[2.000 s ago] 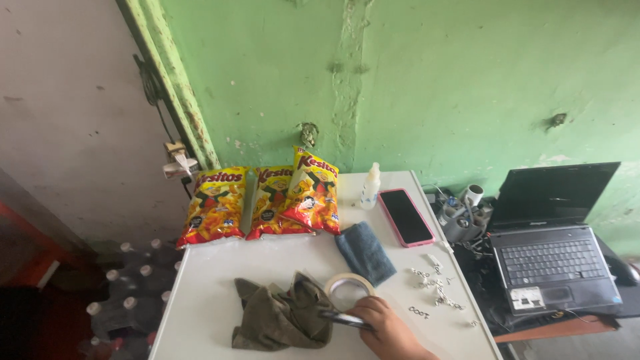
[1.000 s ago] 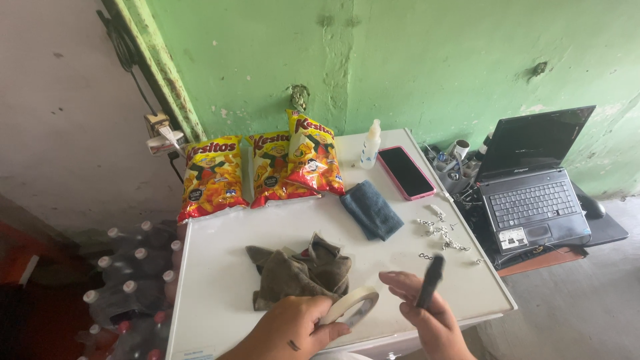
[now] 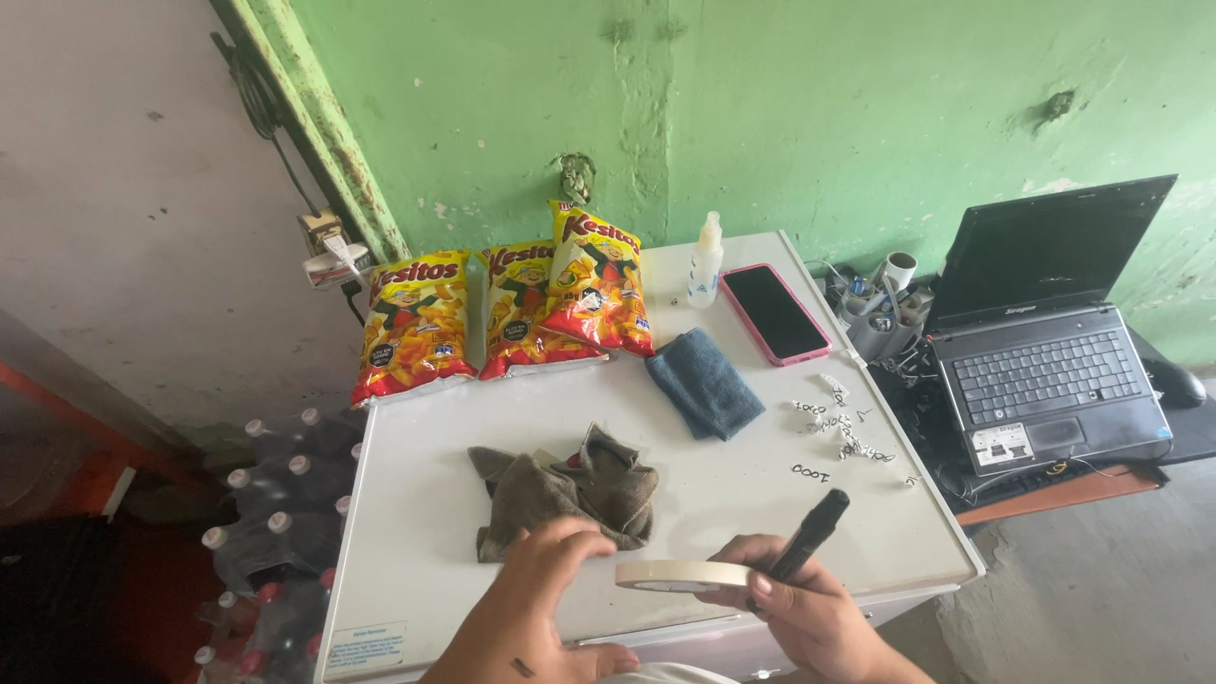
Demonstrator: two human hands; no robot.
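Near the front edge of the white tabletop, my right hand (image 3: 798, 603) holds both a roll of masking tape (image 3: 684, 574) and a black marker (image 3: 812, 534). The roll lies nearly flat between thumb and fingers, and the marker points up and to the right. My left hand (image 3: 541, 608) is left of the roll with thumb and fingers apart, holding nothing. A crumpled grey-brown cloth (image 3: 560, 499) lies just beyond it. Small cut pieces of clear tape with black numbers (image 3: 841, 423) are scattered on the right, with one number (image 3: 809, 472) nearer the marker.
Three snack bags (image 3: 418, 328) stand at the back left. A folded blue cloth (image 3: 705, 383), a small spray bottle (image 3: 706, 261) and a pink-cased phone (image 3: 777, 313) are right of them. An open laptop (image 3: 1050, 370) sits beyond the right edge; packed bottles (image 3: 285, 532) stand on the left.
Two seconds ago the tape roll lay by the crumpled cloth. One second ago my left hand held it; now it is in my right hand beside the marker, and my left hand has let go.
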